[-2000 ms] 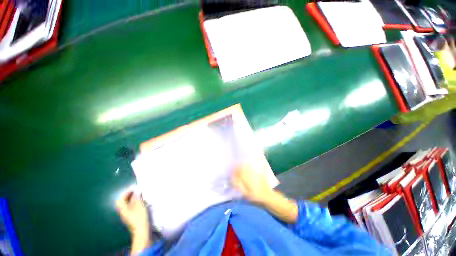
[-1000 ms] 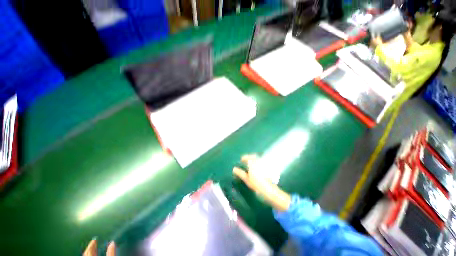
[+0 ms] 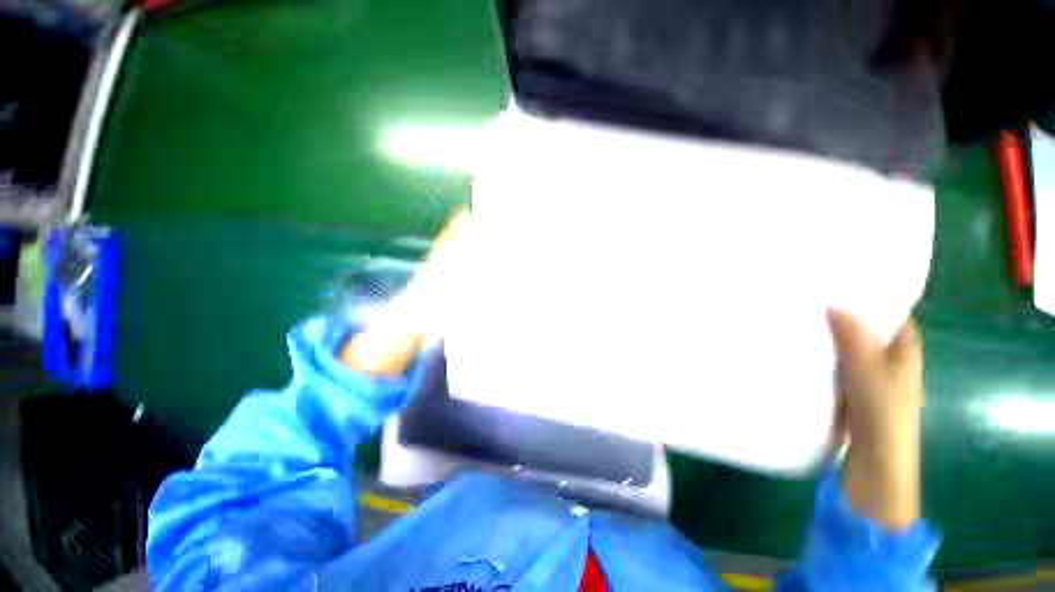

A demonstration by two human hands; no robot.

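An open laptop with a dark screen (image 3: 717, 75) is in front of me, its lower half covered by a white protective sheet (image 3: 683, 289). My left hand (image 3: 417, 306) is at the laptop's left edge, blurred, its fingers partly hidden. My right hand (image 3: 882, 399) grips the laptop's right front edge, thumb on the white sheet. A second, dark flat laptop or lid (image 3: 526, 439) with a pale edge lies beneath and nearer my body, partly hidden by the held laptop.
The green work surface (image 3: 278, 139) runs left to right. A shallow blue tray (image 3: 81, 306) with clear bags is at the left edge. A red carrier edge (image 3: 1016, 208) with a white sheet is at the far right. A dark shape is at the lower left.
Both hands have come to the sides of an open laptop with a white sheet, now close in front of me. The view has turned downward.
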